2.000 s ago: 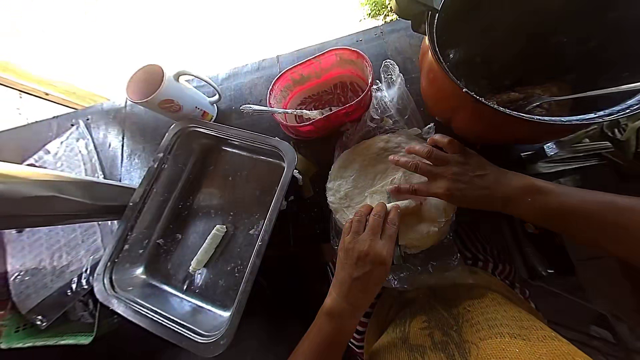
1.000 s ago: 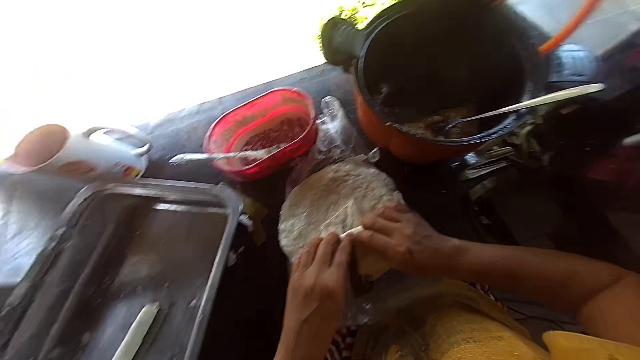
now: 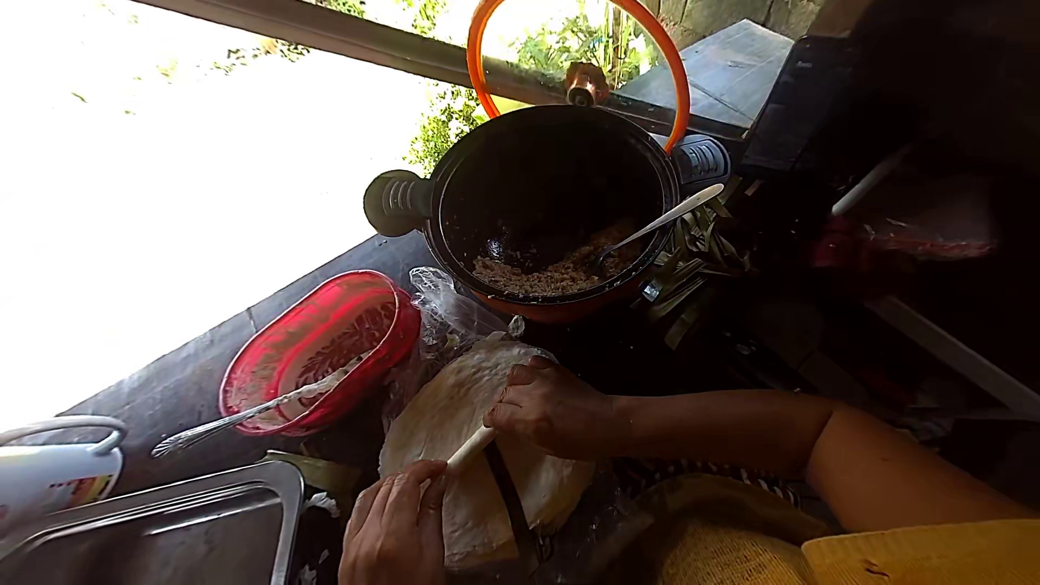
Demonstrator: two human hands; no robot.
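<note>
A white rolled wrapper (image 3: 471, 448) lies slantwise over a stack of pale round wrappers (image 3: 435, 406), with my fingers at both its ends. My left hand (image 3: 398, 520) grips its lower left end. My right hand (image 3: 552, 410) has its fingertips closed on the upper right end. A dark strip (image 3: 508, 491) shows between the pale sheets just below the roll. Crumpled clear plastic (image 3: 455, 305) sticks out behind the stack. Beyond it stands a dark pot (image 3: 552, 309) with crumbly brown filling (image 3: 552, 278) and a spoon (image 3: 666, 215) inside.
A red plastic container (image 3: 325, 357) holds a whitish-coated spoon (image 3: 219, 426) at the left. A metal tray (image 3: 288, 504) and a white mug (image 3: 61, 479) are at the lower left. An orange hose (image 3: 681, 73) loops behind the pot. Folded leaf strips (image 3: 699, 252) lie right of it.
The view has swung right and up, bringing the whole pot and hose into sight. My hands have moved apart along the roll, which now shows between them.
</note>
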